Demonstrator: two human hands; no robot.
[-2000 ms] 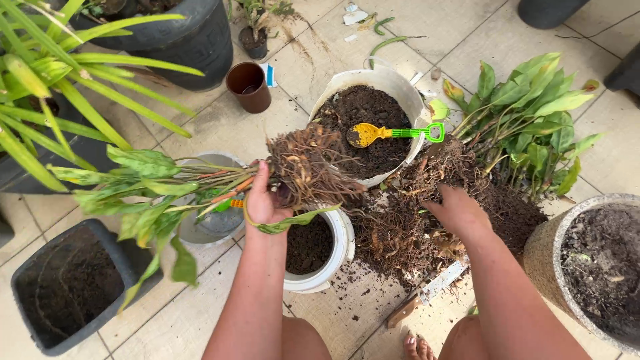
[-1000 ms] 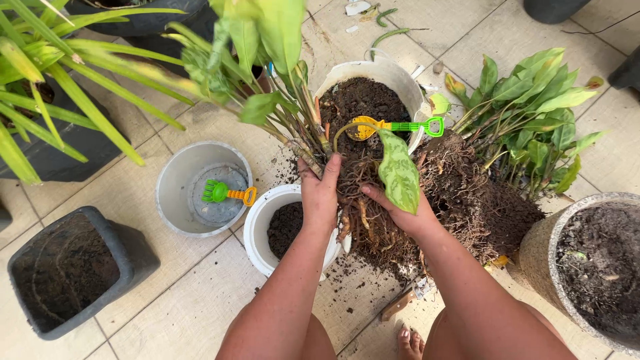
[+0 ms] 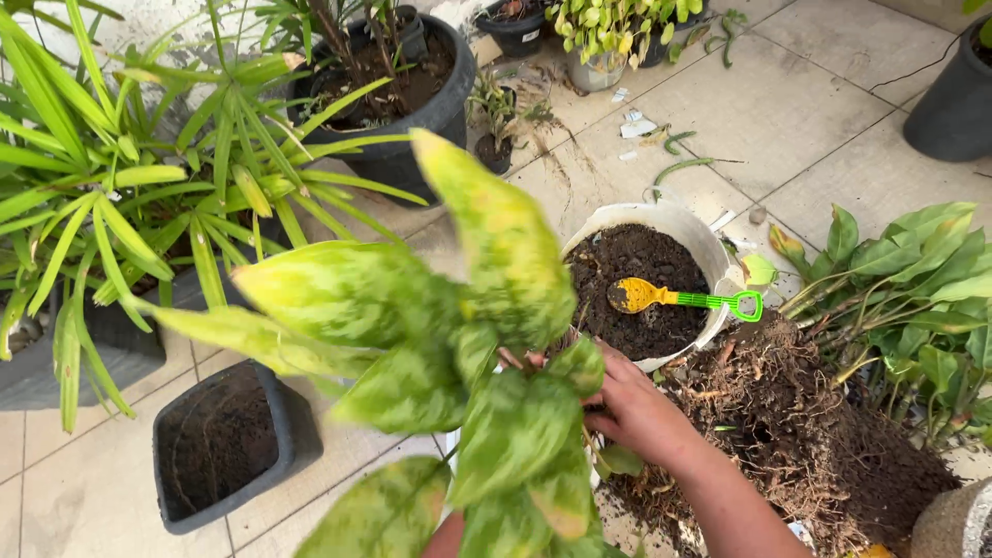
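A leafy green plant with yellow-tinged leaves (image 3: 496, 418) stands upright in the middle of the view, its leaves slightly blurred. My right hand (image 3: 632, 403) closes around its stems low down on the right side. Of my left arm only a bit of skin shows below the leaves; the left hand is hidden behind them. Beyond the right hand is a white bucket (image 3: 709, 248) of dark soil, with a yellow and green toy shovel (image 3: 674, 298) lying across soil and rim. A large root ball (image 3: 775, 418) with soil lies right of my right hand.
An empty dark square pot (image 3: 298, 434) sits at left. Spiky-leaved plants (image 3: 108, 209) and a large black pot (image 3: 442, 116) stand behind. Leafy stems (image 3: 914, 287) spread at the right, above a stone-textured planter (image 3: 953, 519). White shards (image 3: 637, 125) lie on the tiles.
The plant, held sideways two seconds ago at the left, is now upright in front of me, its leaves toward the camera. My right hand has gone from the root mass to its stems.
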